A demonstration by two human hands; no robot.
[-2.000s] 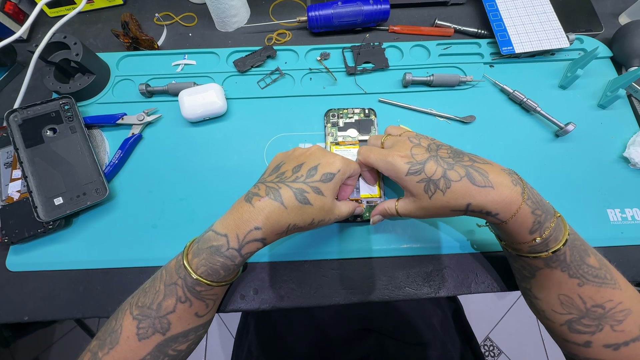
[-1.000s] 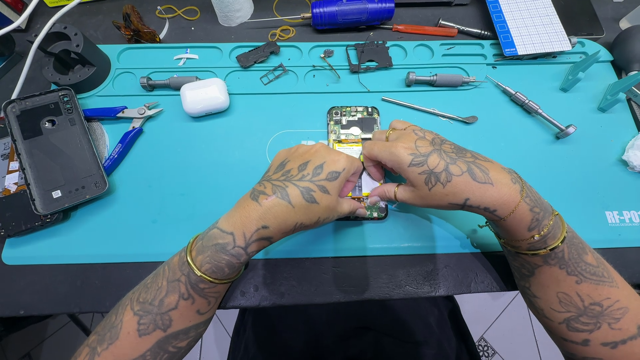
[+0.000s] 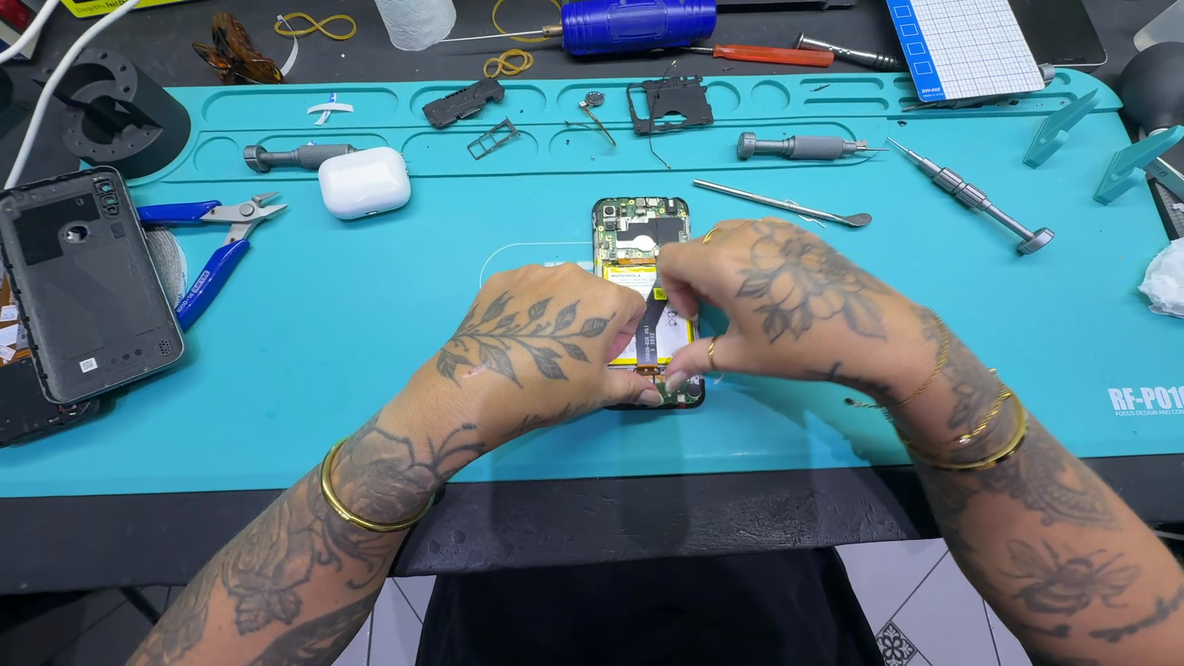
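Note:
An opened smartphone (image 3: 640,231) lies upright on the turquoise repair mat, its circuit board, battery (image 3: 680,328) and a dark flex cable (image 3: 650,319) exposed. At its lower left, my left hand (image 3: 546,338) has its thumb on the phone's lower end near the flex connector, the other fingers curled and partly hidden. My right hand (image 3: 786,301) reaches over the phone's right side, with thumb and index finger apart near the flex cable and battery. Whether either hand pinches any part of the flex cannot be told.
Left are a phone back cover (image 3: 92,296) and blue-handled flush cutters (image 3: 213,268). Behind lie a white earbud case (image 3: 364,183), precision screwdrivers (image 3: 800,147) (image 3: 971,196), a metal spudger (image 3: 777,201) and a black plastic phone bracket (image 3: 673,104). Teal stands (image 3: 1059,128) are at right.
My right index finger and thumb have spread apart, and more of the flex cable and battery shows between my hands. The phone stays in much the same place on the mat.

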